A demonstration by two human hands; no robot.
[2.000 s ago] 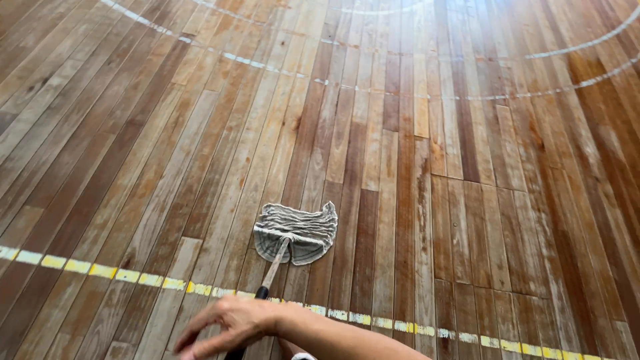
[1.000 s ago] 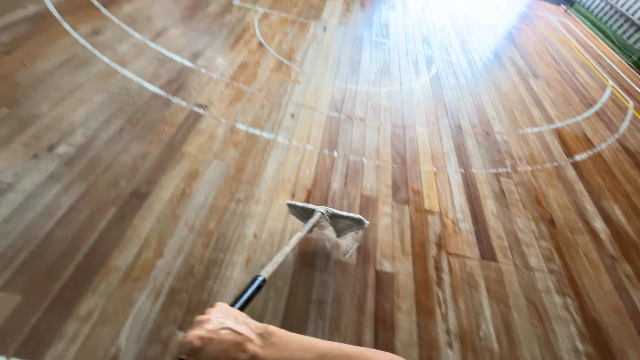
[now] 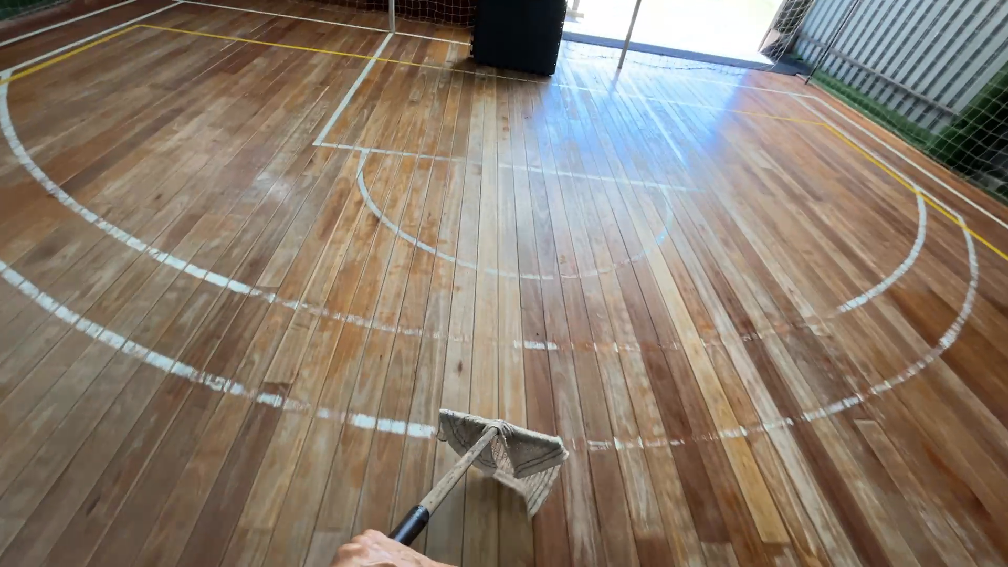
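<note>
At the bottom edge, my right hand (image 3: 387, 550) is partly in view, closed around the black grip of a mop handle (image 3: 463, 475). The frame's edge cuts off most of the hand. The worn wooden pole runs up and to the right from the grip to the mop head (image 3: 504, 447). A grey-white cloth is draped over the head, and a loose part of it hangs down on the right side. Whether the cloth touches the floorboards cannot be told. My left hand is not in view.
The wooden plank floor (image 3: 236, 378) bears curved white court lines and yellow lines. A black padded block (image 3: 518, 35) stands at the back, near thin posts and netting. Bright light enters through an opening behind. A slatted fence (image 3: 906, 59) runs along the right.
The view has tilted up to the far end of the court. Two seconds ago the mop head lay spread on the floor near the yellow-white line; now its cloth hangs folded from the head.
</note>
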